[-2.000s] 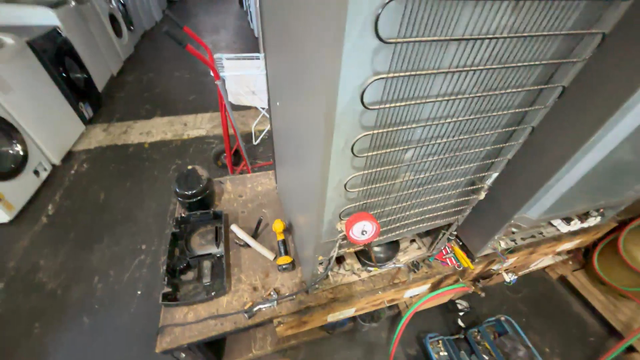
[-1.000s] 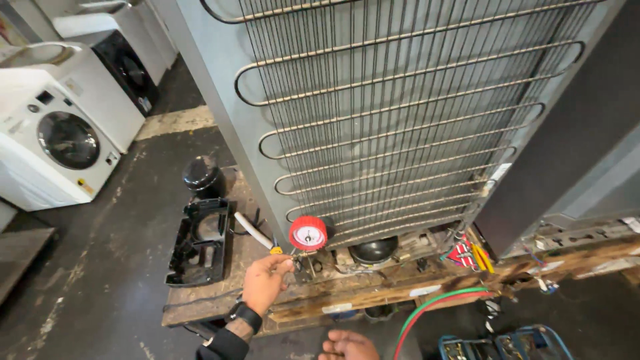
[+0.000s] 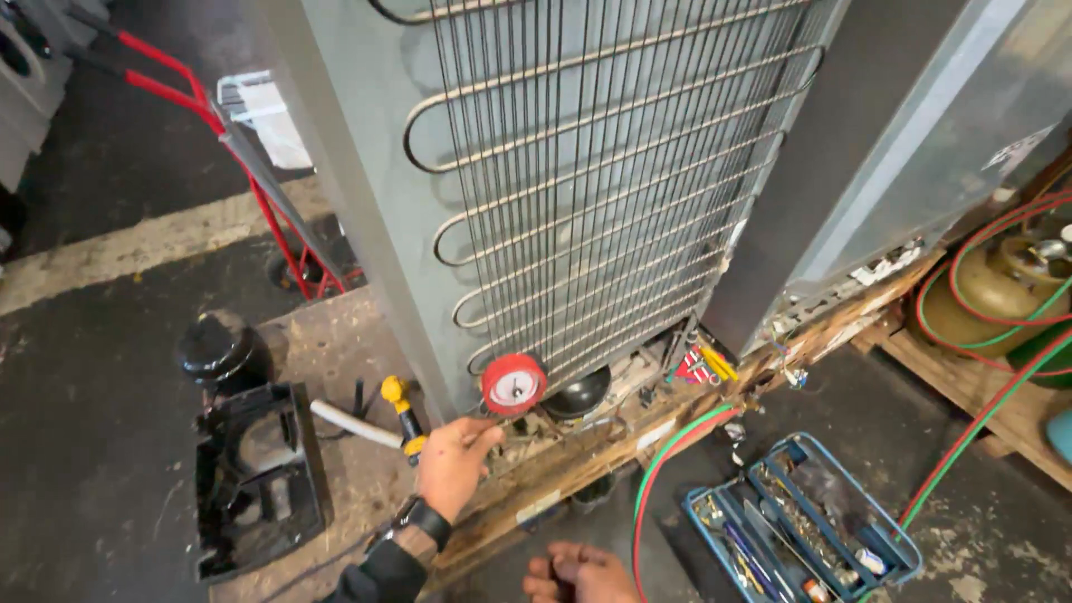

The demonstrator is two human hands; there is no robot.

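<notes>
My left hand (image 3: 452, 469), with a dark watch on its wrist, is just below the red-rimmed pressure gauge (image 3: 514, 384). Its thumb and fingertips meet near the gauge's lower fitting; whether they grip it is unclear. The gauge stands at the lower left of the refrigerator's wire condenser coil (image 3: 603, 167). My right hand (image 3: 579, 574) is at the bottom edge, palm up with curled fingers, touching nothing visible. Behind the gauge sits a black compressor (image 3: 578, 394). A yellow and black cordless tool (image 3: 404, 419) and a white tube (image 3: 356, 424) lie left of my left hand.
A black plastic tray (image 3: 264, 486) and a loose black compressor (image 3: 222, 347) are at left. Red and green hoses (image 3: 649, 486) hang near a blue metal toolbox (image 3: 804, 519) on the floor. A gas cylinder (image 3: 997, 293) stands on a pallet at right; a red hand truck (image 3: 260, 193) is behind.
Both hands, out of view two seconds ago, have come in at the bottom. The left one stays by the gauge since one second ago. The view has shifted.
</notes>
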